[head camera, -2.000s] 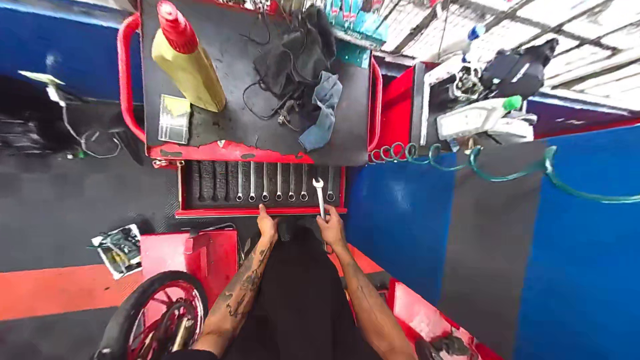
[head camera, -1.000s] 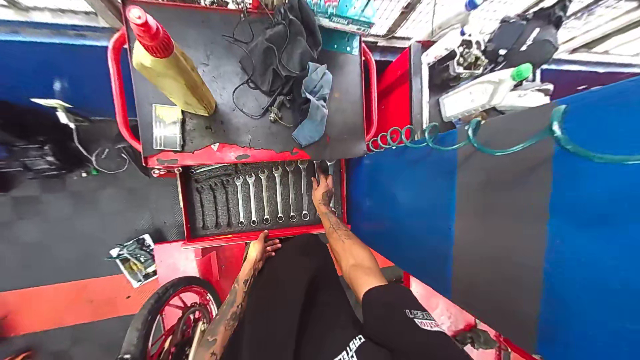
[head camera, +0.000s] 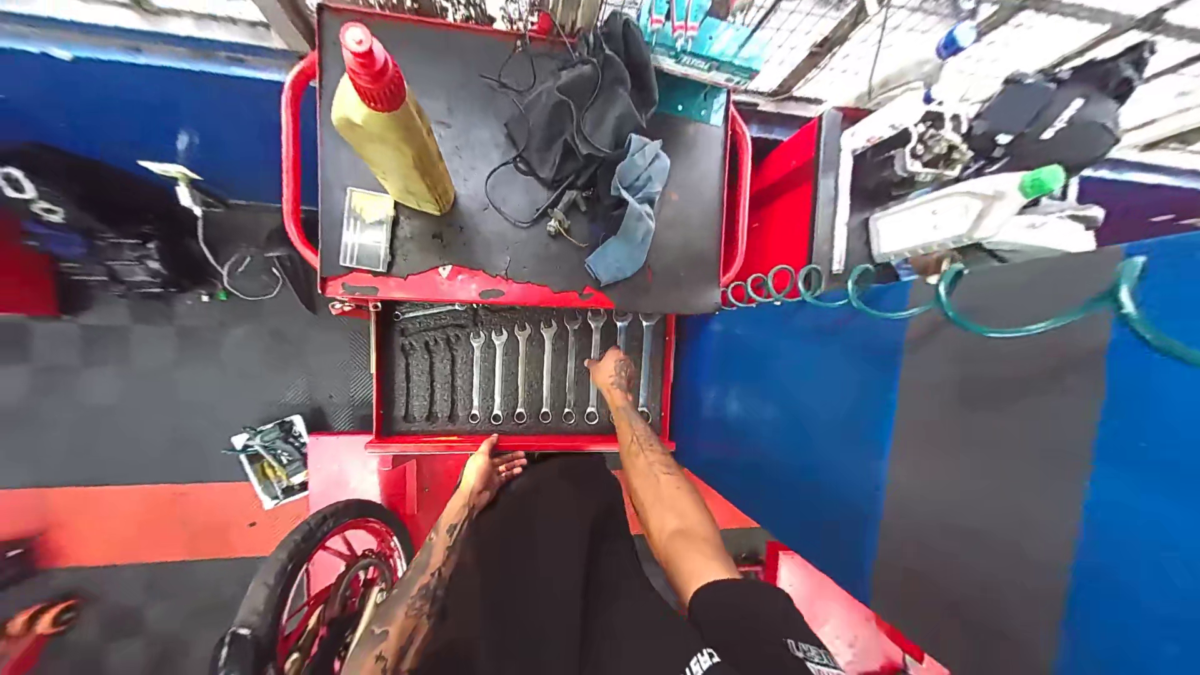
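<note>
A red drawer of a tool cart stands pulled out, with several combination wrenches lying side by side in a dark foam insert. My right hand reaches over the right part of the row, its fingertips at the wrenches; whether it grips one cannot be told. Beside it at the right end lies the largest combination wrench. Three slots at the left hold no wrench, and one wrench lies crosswise behind them. My left hand rests at the drawer's front edge, fingers apart.
The cart top carries a yellow bottle with a red cap, a small clear case, a black cloth bag and a blue rag. A green coiled hose hangs right. A motorcycle wheel stands lower left.
Two seconds ago my right hand held a combination wrench upright at the drawer's right end. That wrench has left the raised grip, and the hand now lies farther left over the row.
</note>
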